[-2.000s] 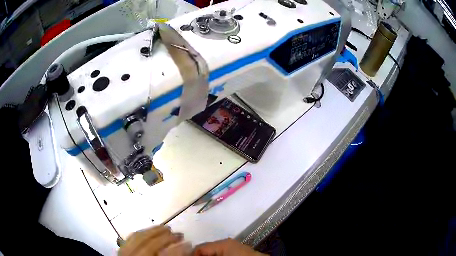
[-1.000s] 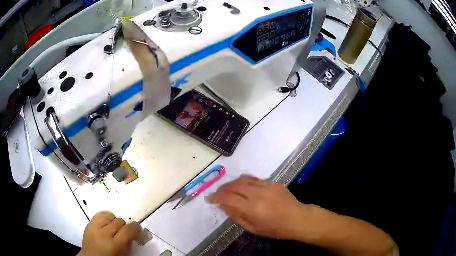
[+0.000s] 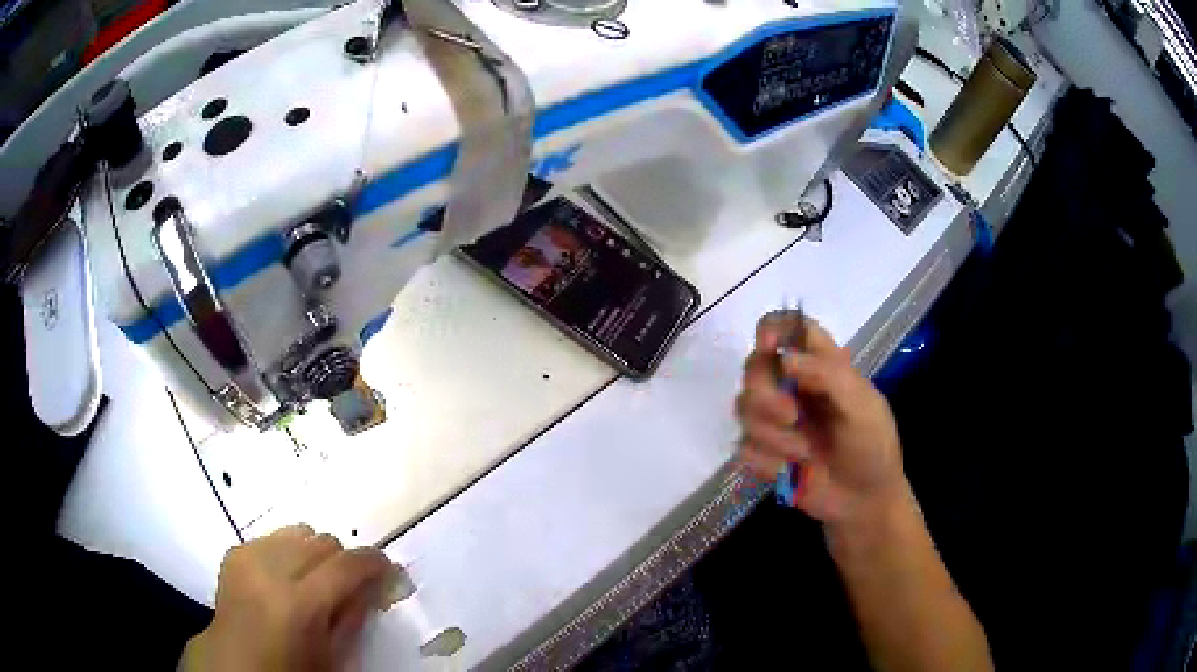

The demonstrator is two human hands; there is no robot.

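My right hand (image 3: 824, 418) is raised over the table's front edge, blurred, closed around the thread snips (image 3: 788, 483). Their blue and pink handle end shows below the fingers and the dark tips above them. My left hand (image 3: 295, 597) rests low on the white table at the near left, fingers curled, with a small greyish piece (image 3: 394, 586) at its fingertips. Whether it grips this piece cannot be told. The industrial lockstitch machine (image 3: 407, 171) stands beyond, its presser foot area beside a small yellowish block (image 3: 358, 407). No cloth shows under the foot.
A lit smartphone (image 3: 597, 289) leans at the machine. A grey-beige cloth strip (image 3: 488, 145) hangs over the head. A gold-brown cylinder (image 3: 982, 108) and a dark square item (image 3: 895, 188) are at the far right. A small silvery piece (image 3: 445, 642) lies near the front edge.
My right hand has picked the snips up off the table and moved right and up with them. My left hand stays low at the left. The view has shifted.
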